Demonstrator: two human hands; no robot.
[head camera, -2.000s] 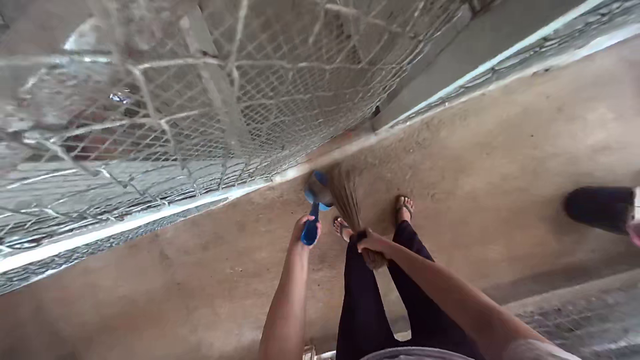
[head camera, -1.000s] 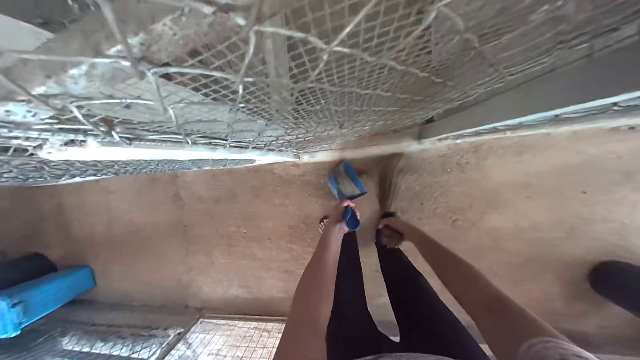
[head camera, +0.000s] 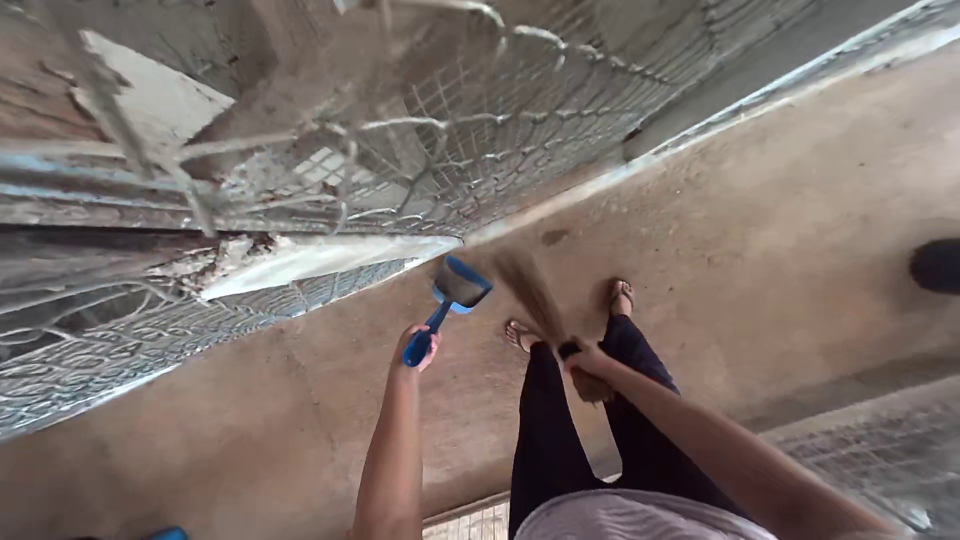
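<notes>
My left hand (head camera: 424, 347) grips the handle of a blue dustpan (head camera: 461, 283), whose pan has grey-brown matter in it and is held beside the foot of the wire mesh. A short broom of thin brown bristles (head camera: 532, 292) is in my right hand (head camera: 589, 360), held around its dark binding. The bristles point toward the mesh, to the right of the dustpan, and look blurred. The two tools are apart. Whether the bristles touch the floor I cannot tell.
Chain-link and wire mesh (head camera: 525, 127) rises along a pale ledge (head camera: 540, 217) ahead. The brown floor (head camera: 787, 247) bears scattered specks and a dark spot. A dark round object (head camera: 937, 266) stands at the right edge, a blue object (head camera: 169, 534) at the bottom left. My sandalled feet stand near the broom.
The view has turned and shifted between frames. The broom's bristles have swung toward the mesh since one second ago. Both hands keep hold of their tools.
</notes>
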